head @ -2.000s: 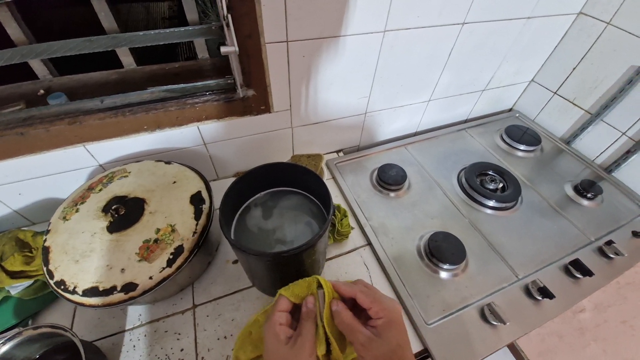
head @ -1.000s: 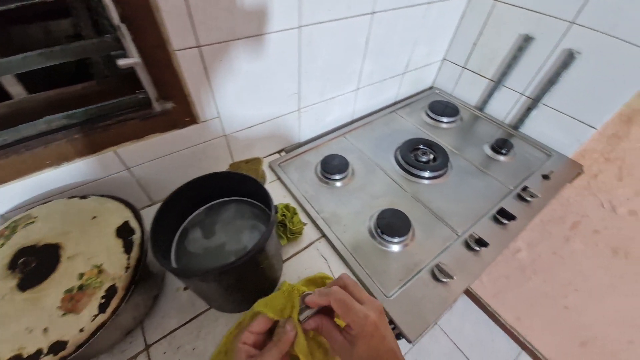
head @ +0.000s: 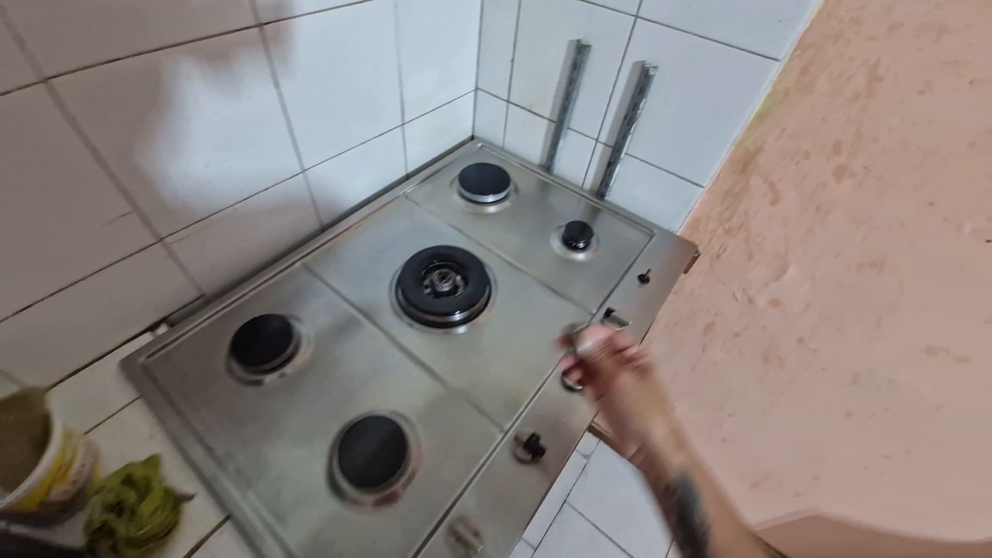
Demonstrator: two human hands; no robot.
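My right hand [head: 612,364], blurred by motion, is over the control strip of the steel gas hob [head: 372,325]. Pinched in its fingertips is a small metallic piece [head: 577,339] that looks like a stove knob. Close to the fingers are a control knob [head: 618,318] and another, partly covered one [head: 572,380]. Farther up the strip a thin dark stem [head: 645,275] stands without a knob. Two more controls are at the lower end, one dark [head: 531,447] and one silvery and blurred [head: 465,535]. My left hand and the yellow cloth are out of view.
Several black burners, including a large central one [head: 443,285], sit on the hob. A yellow-and-white tub [head: 58,473] and a crumpled green scrubber or cloth [head: 136,508] lie at lower left. Two metal strips [head: 567,105] [head: 628,128] lean on the tiled wall. A pink wall [head: 837,310] is at right.
The view has swung right. My right hand has left the yellow cloth and is now over the hob's controls. My left hand, the cloth and the lidded pot have left view.
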